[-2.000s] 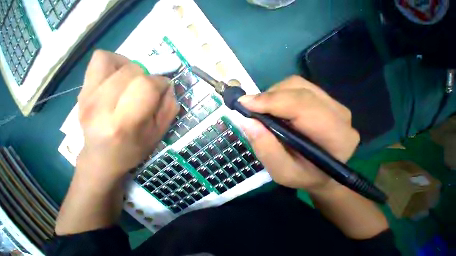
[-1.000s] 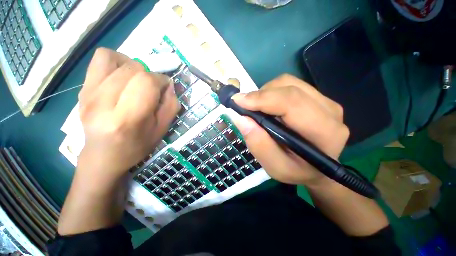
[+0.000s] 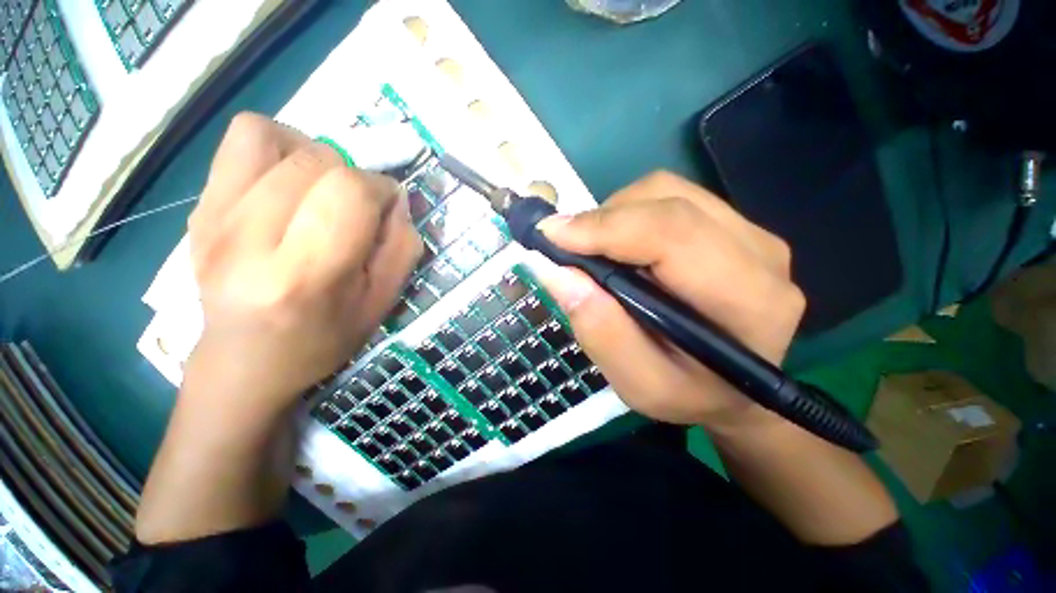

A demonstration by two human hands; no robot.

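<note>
My right hand [image 3: 683,301] holds a black soldering iron [image 3: 706,336] like a pen. Its metal tip [image 3: 463,173] points up-left at the upper PCB panel [image 3: 457,261]. Whether the tip touches a board is too small to tell. My left hand [image 3: 301,238] is a fist over the tray's left part, closed on thin silvery solder wire [image 3: 133,217], which comes in from the left edge. A small green and white piece [image 3: 388,144] shows at its fingers. The white tray [image 3: 400,46] lies tilted under both hands. Another PCB panel [image 3: 463,382] lies nearer my body.
A second loaded tray [image 3: 127,104] lies upper left. Layered brown edges [image 3: 58,446] stand lower left. A black phone-like rectangle [image 3: 805,185] lies right of the tray. A black box with a red-white label [image 3: 967,14] and a cable plug [image 3: 1028,180] are upper right. A cardboard box [image 3: 944,434] is on the green floor.
The iron and my right hand have shifted slightly left since the first frame, with the tip still near the upper panel. My left hand has moved very slightly right.
</note>
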